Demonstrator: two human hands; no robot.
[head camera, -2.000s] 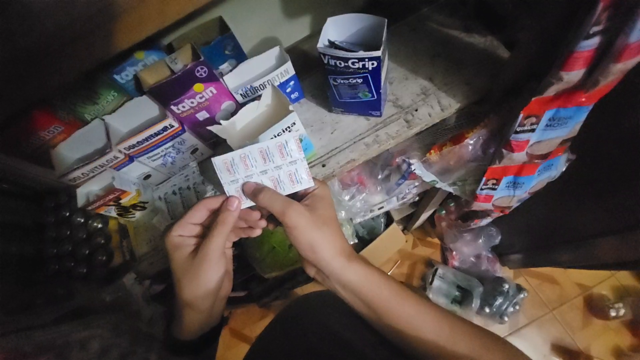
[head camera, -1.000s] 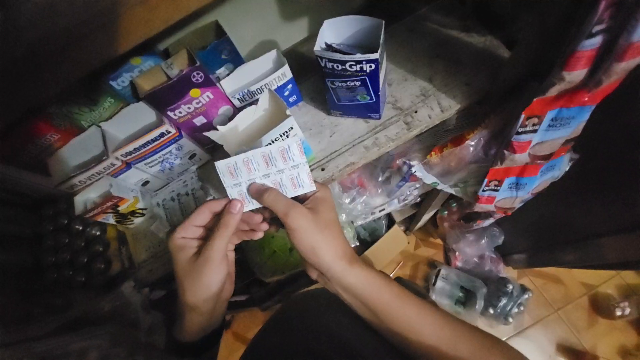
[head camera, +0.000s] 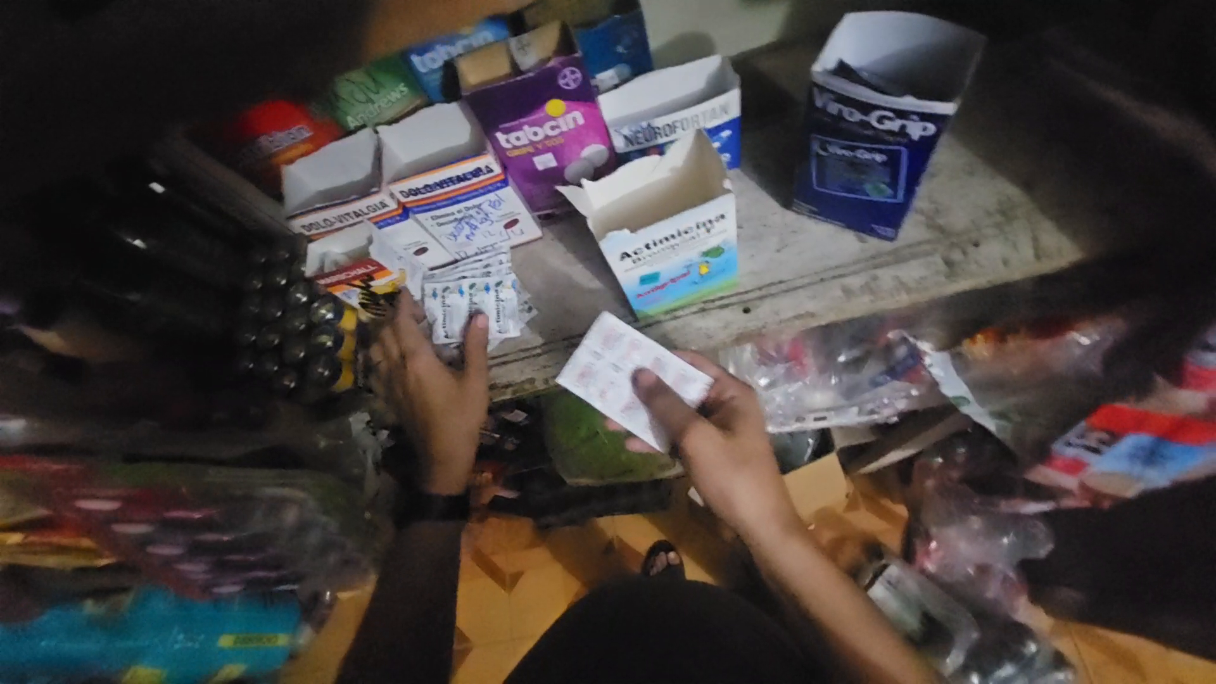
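Observation:
My right hand (head camera: 727, 442) pinches a white blister sheet of tablets (head camera: 603, 375) between thumb and fingers, in front of the shelf edge. At the left, my left hand (head camera: 437, 389) has its thumb and fingers on a stack of Actimicina sachets (head camera: 473, 309); how firmly it grips them I cannot tell. An open Actimicina carton (head camera: 679, 252) with a torn flap stands between the hands, farther back. Behind the sachets are two open Dolo-Vitalgia cartons (head camera: 342, 214), and a purple Tabcin box (head camera: 546, 133) is beside them.
A Viro-Grip box (head camera: 855, 157) stands on the wooden shelf (head camera: 988, 218) at the right, and a Neurofortan box (head camera: 679, 104) at the back. Dark round batteries or caps (head camera: 290, 328) lie left of my left hand. Plastic-wrapped goods (head camera: 826, 375) hang below the shelf edge.
My left hand has left the blister sheet and moved to the sachets at the left. My right hand still holds the sheet, now tilted and lower. The view has shifted.

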